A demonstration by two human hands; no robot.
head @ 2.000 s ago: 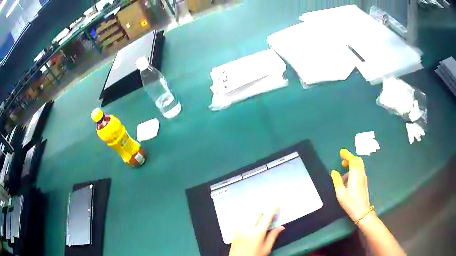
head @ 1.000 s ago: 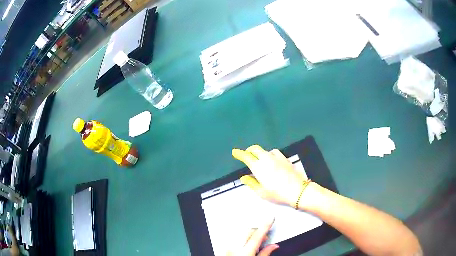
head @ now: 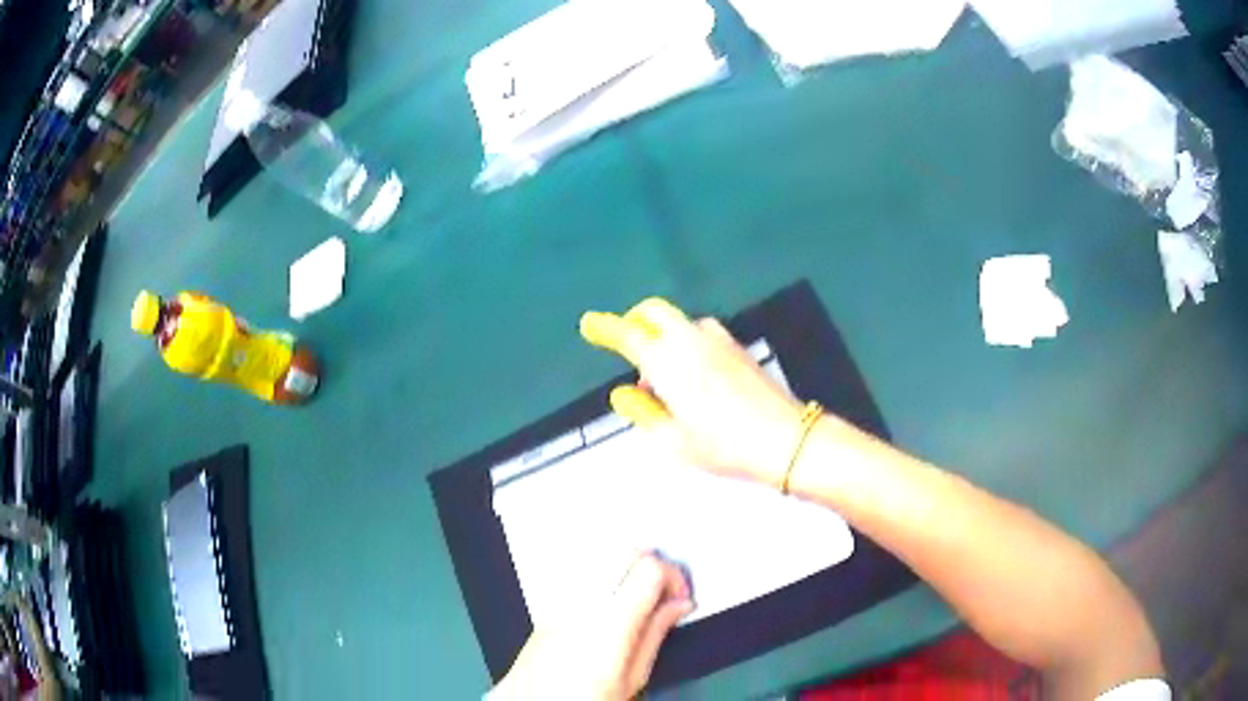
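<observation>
A flat laptop (head: 739, 541) with a pale, nearly white upper face and a dark-lined strip along its far edge lies on a black foam pad (head: 472, 534). My left hand (head: 623, 630) is at its near edge, fingers curled by a small bluish-dark spot; whether it grips anything cannot be told. My right hand (head: 698, 397), with yellow finger cots and a thin yellow bracelet, reaches across the far part of the laptop. Its fingers are apart and nothing shows in them. It hides part of the strip; contact with the laptop cannot be told.
Left are a yellow-labelled bottle (head: 226, 349), a clear bottle (head: 322, 164), a folded wipe (head: 316, 278) and another laptop (head: 197, 564). Far side: printed sheets (head: 589, 69) and white bags (head: 855, 25). Right: a crumpled wipe (head: 1020, 300) and a clear bag of wipes (head: 1125, 123).
My right hand first moved left from beside the pad to over the laptop's far edge. My left hand's fingers have curled in. The view has shifted, so the bench items sit higher and further left.
</observation>
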